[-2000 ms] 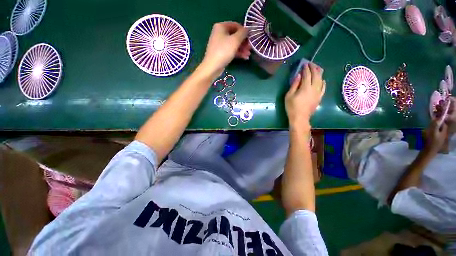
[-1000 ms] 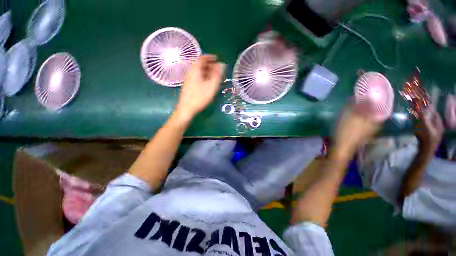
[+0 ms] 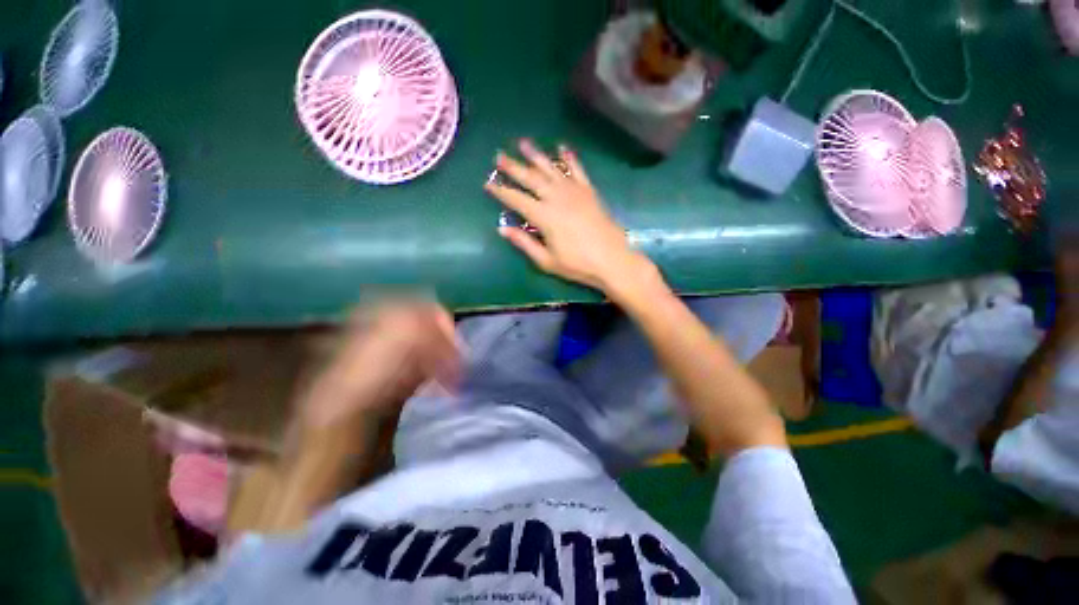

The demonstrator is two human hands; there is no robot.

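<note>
My right hand (image 3: 566,225) lies palm down with fingers spread over the small shiny rings (image 3: 509,220) near the table's front edge, hiding most of them. My left hand (image 3: 408,343) is blurred at the table edge above the carton; I cannot tell whether it holds anything. Two pink grilles overlap (image 3: 369,89) on the table at upper left of centre. The press fixture (image 3: 645,97), a squarish base with a pale round seat and orange-brown centre, has no grille on it. The light grey switch box (image 3: 769,147) stands untouched to its right.
Two overlapping grilles (image 3: 870,160) lie right of the switch, beside a coppery ring heap (image 3: 1013,177). More grilles (image 3: 116,195) lie at the left. The dark green press head (image 3: 722,26) is at the top. An open carton (image 3: 101,473) with pink parts stands below. A co-worker's arm (image 3: 1035,366) shows at right.
The grille that was under the press head two seconds ago is gone from the fixture. My right hand has moved left to the rings. My left hand has dropped towards the carton. Grilles now overlap in both places.
</note>
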